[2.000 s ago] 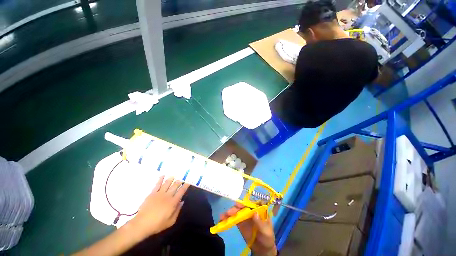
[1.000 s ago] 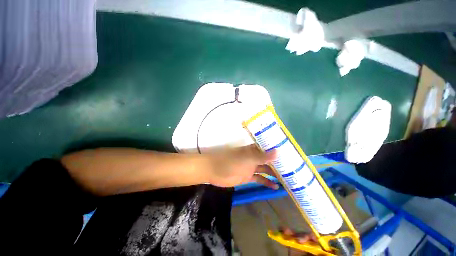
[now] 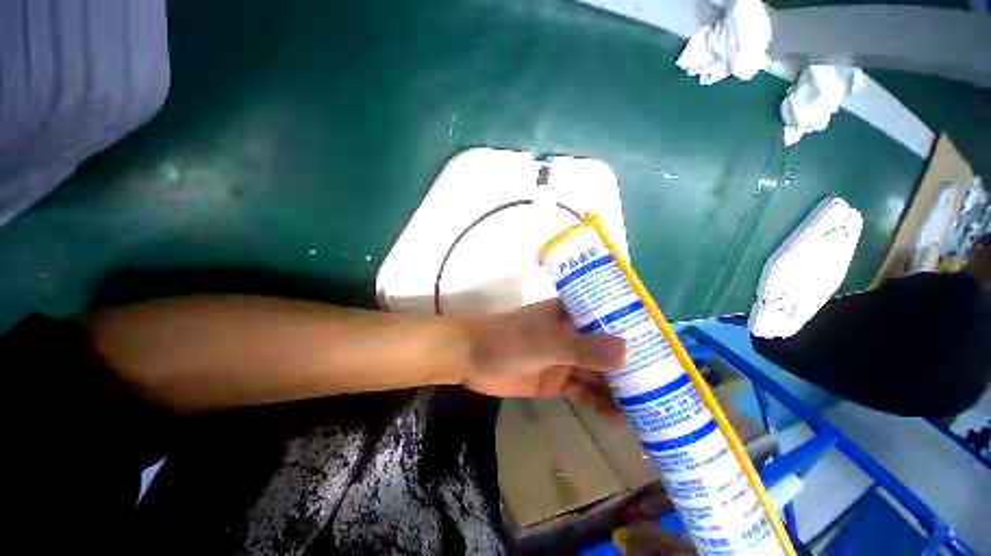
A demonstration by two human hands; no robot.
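A white hexagonal housing (image 3: 478,185) lies on the green bench, with a dark red wire (image 3: 454,241) curving round its centre and a small dark fitting (image 3: 543,174) at its far edge. My left hand (image 3: 532,353) holds the front part of a white, blue-banded cartridge (image 3: 663,407) in a yellow caulking gun (image 3: 706,389). The gun's front is over the housing; its pale nozzle blends into the white, so contact cannot be told. My right hand (image 3: 657,532) is dark and mostly cut off at the bottom edge, at the yellow trigger handle.
Ribbed stacked housings (image 3: 82,87) stand at upper left. White crumpled tissues (image 3: 734,43) lie along the bench's back edge. Another white housing (image 3: 806,272) is at right, beside a person's dark sleeve (image 3: 886,348). Cardboard boxes (image 3: 560,462) and blue rack bars (image 3: 831,434) are below.
The view has swung down and left since the first frame. My left hand has moved from beside the cartridge onto its front. The gun now points more steeply up the picture, towards the dark fitting.
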